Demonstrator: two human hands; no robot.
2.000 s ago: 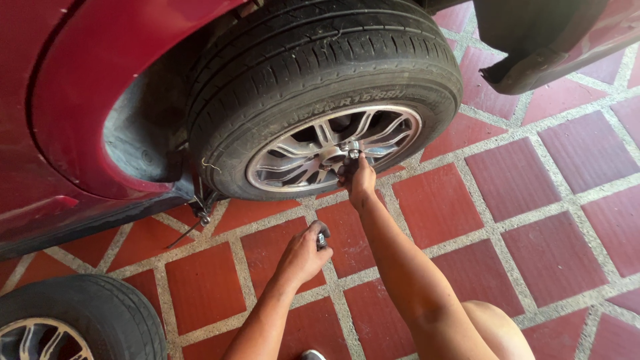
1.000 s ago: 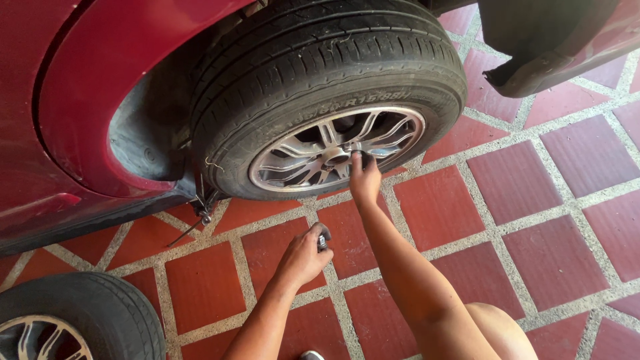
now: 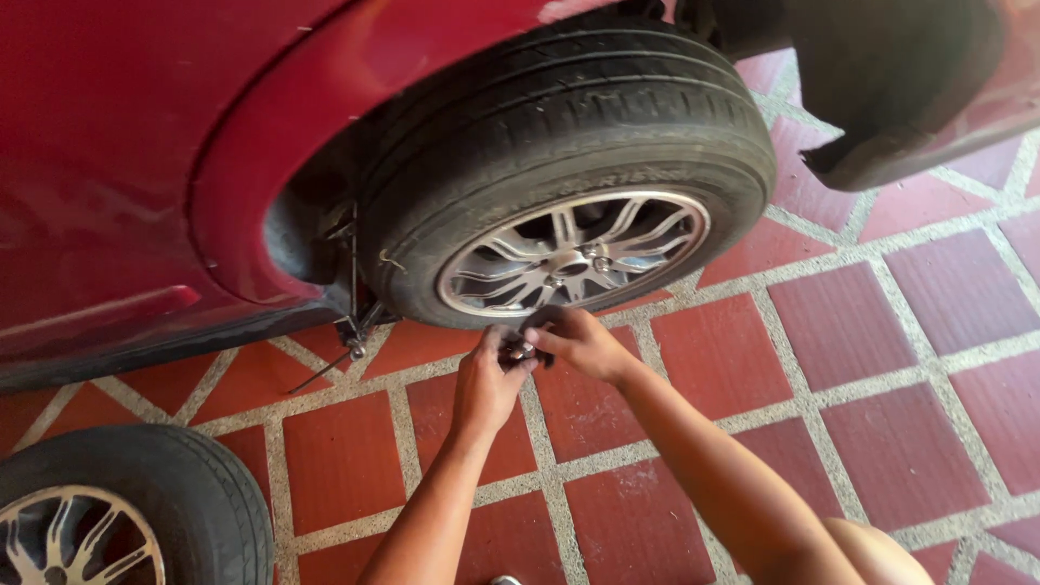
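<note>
My left hand (image 3: 490,370) is closed around small shiny metal pieces that look like lug nuts (image 3: 522,351), just below the wheel. Touching them from the right are the fingertips of my right hand (image 3: 578,345); whether they grip one is unclear. Beyond both hands, a tire (image 3: 569,146) with a silver alloy rim (image 3: 695,230) sits in the wheel arch of a red car (image 3: 122,146). Shiny nuts (image 3: 602,264) show near the hub centre (image 3: 569,262).
A scissor jack (image 3: 355,333) stands under the car's sill, left of the mounted wheel, with a thin rod sticking out. Another wheel (image 3: 207,487) lies on the red tiled floor (image 3: 345,455) at lower left. The bumper's edge (image 3: 861,162) hangs at upper right.
My right hand has come away from the wheel hub, down to my left hand. My left hand has moved up toward the tire. The view has shifted somewhat.
</note>
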